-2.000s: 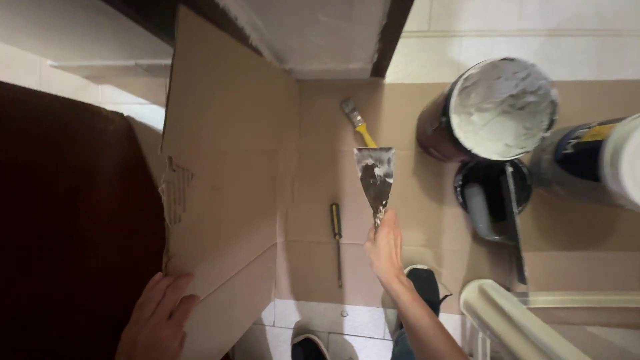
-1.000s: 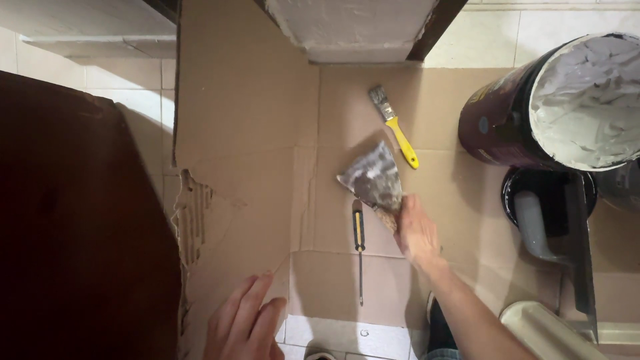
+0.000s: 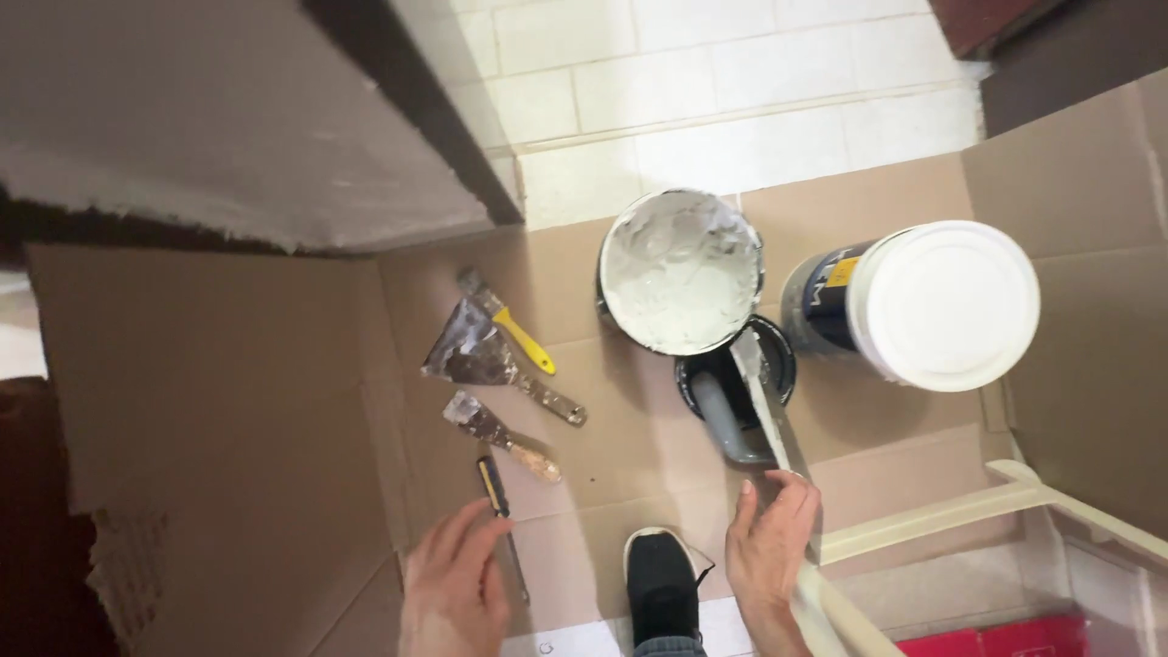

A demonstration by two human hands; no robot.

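Note:
My left hand [image 3: 461, 575] is over the screwdriver [image 3: 493, 485], fingers apart and holding nothing visible. My right hand [image 3: 774, 538] has thumb and fingers spread at the near end of a finishing trowel [image 3: 765, 397]; whether they touch it is unclear. The trowel, with a grey handle [image 3: 716, 415], rests across a black round container [image 3: 780, 351]. Behind it stands a bucket of whitish compound [image 3: 683, 274]. To the left, a wide putty knife [image 3: 474, 351], a yellow-handled brush [image 3: 525, 340] and a narrow wooden-handled putty knife [image 3: 502, 438] lie on cardboard.
A white-lidded bucket [image 3: 949, 306] stands at the right. Cardboard [image 3: 639, 465] covers the floor, with a raised flap [image 3: 219, 392] at left. A plastered wall end [image 3: 228, 119] is at upper left. Cream-coloured rails [image 3: 931, 525] and a shoe [image 3: 661, 584] are near me.
The wide putty knife has left my right hand and lies beside the brush. My right hand has moved right to the trowel; my left hand has gone from the cardboard flap to the screwdriver. The view has shifted right.

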